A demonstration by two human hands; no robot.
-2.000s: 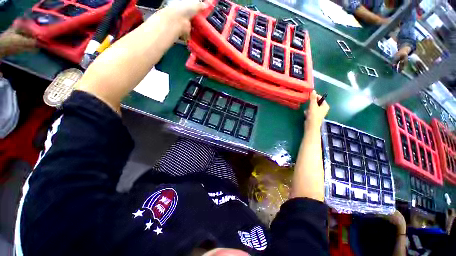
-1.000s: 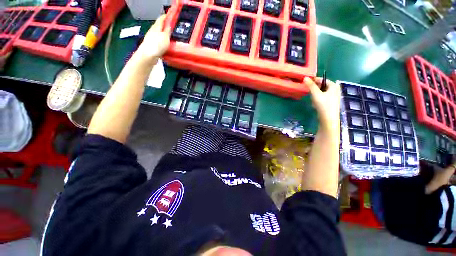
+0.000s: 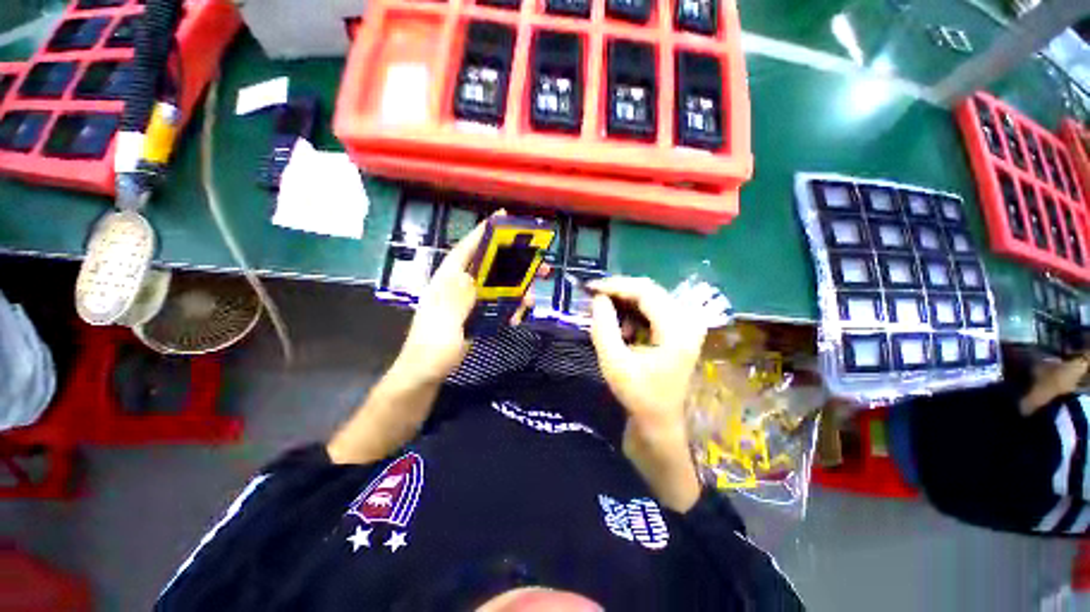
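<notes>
My left hand (image 3: pixel 445 313) holds a dark keypad phone (image 3: pixel 488 313) upright above the bench's front edge. A yellow adhesive backing (image 3: pixel 512 261) frames the phone's dark screen. My right hand (image 3: pixel 651 341) is just right of the phone, fingers bent, with a thin dark tool (image 3: pixel 579 285) at the fingertips; its tip is near the phone. The lens strip (image 3: pixel 412 239) lies behind the phone, partly hidden by it. The red foam phone tray (image 3: pixel 538 153) stands stacked behind, with phones in its pockets and the front left pocket empty.
Lens blister tray (image 3: pixel 825 287) at right; more red trays (image 3: pixel 1004 191) beyond. White paper (image 3: pixel 320 191), a dark phone (image 3: pixel 291 126) and a black hose (image 3: pixel 146 84) at left. A round fan (image 3: pixel 197 313) and a clear bag of yellow scraps (image 3: pixel 747 418) are below the edge. A person's arm (image 3: pixel 1052 383) at right.
Both hands have let go of the red tray stack and come down to the bench edge. My left hand has taken a phone from the front left pocket.
</notes>
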